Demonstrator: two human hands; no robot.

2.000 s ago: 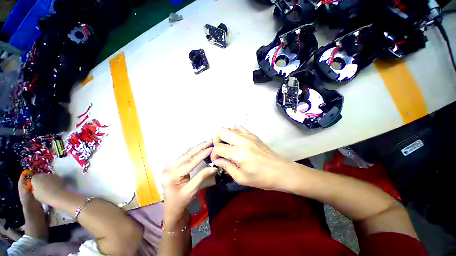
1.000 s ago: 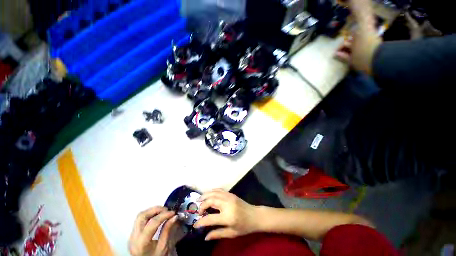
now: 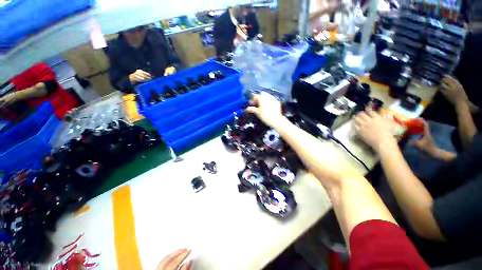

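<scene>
My right hand (image 3: pixel 266 107) is stretched out to the far side, above the back of the pile of black housings (image 3: pixel 271 138) and beside the blue trays; what its fingertips hold, if anything, is unclear. My left hand (image 3: pixel 174 260) is low at the bottom edge, mostly cut off, with a small dark patch by its fingers. Three nearer housings with pale ring boards stand at the pile's front, the nearest one (image 3: pixel 276 200) facing up. Two small camera modules, one square (image 3: pixel 198 184) and one irregular (image 3: pixel 210 167), lie mid-table.
Stacked blue trays (image 3: pixel 193 108) hold black parts at the back. Black parts (image 3: pixel 79 167) heap along the green strip at left. Cut red leads (image 3: pixel 78 258) lie lower left. A black cable (image 3: pixel 349 150) crosses the right side. A neighbour's arms (image 3: pixel 394 163) work at right; another person sits behind the trays.
The view has swung up. My right hand has left the housing held low with my left hand and reached to the back of the pile. That housing is no longer visible in front of me.
</scene>
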